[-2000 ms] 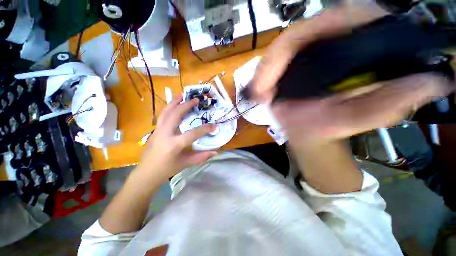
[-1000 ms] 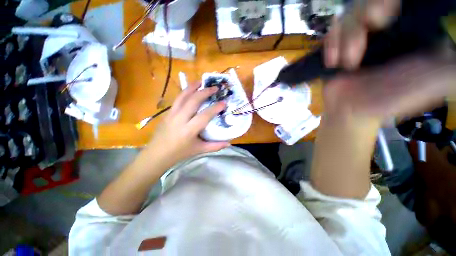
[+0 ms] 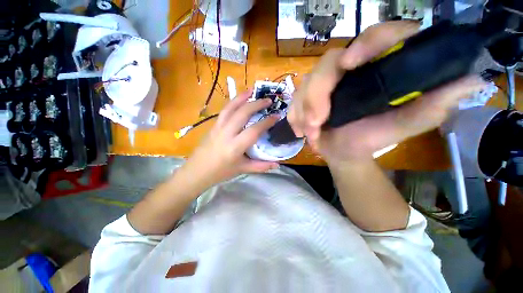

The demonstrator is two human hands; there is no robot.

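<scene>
The white camera housing (image 3: 274, 151) lies open side up on the orange bench, with a dark part and thin wires in its square opening. My left hand (image 3: 229, 136) holds it from the left, fingertips at the opening. My right hand (image 3: 344, 109) grips the thick black electric screwdriver (image 3: 373, 86) with yellow marks. The screwdriver's front end is over the housing's round part; its tip is hidden. A tail cable (image 3: 198, 124) with a yellow-white connector sticks out to the left.
A white camera unit (image 3: 127, 80) with antennas stands left, beside a black parts tray (image 3: 69, 123). Another unit (image 3: 221, 43) with hanging wires stands behind. Pale boxes with metal mechanisms (image 3: 292, 34) are at the back. A black-fronted unit (image 3: 479, 134) is at right.
My right hand has brought the screwdriver left and down onto the housing, now covering the second white piece beside it. My left hand stays on the housing. The view has shifted.
</scene>
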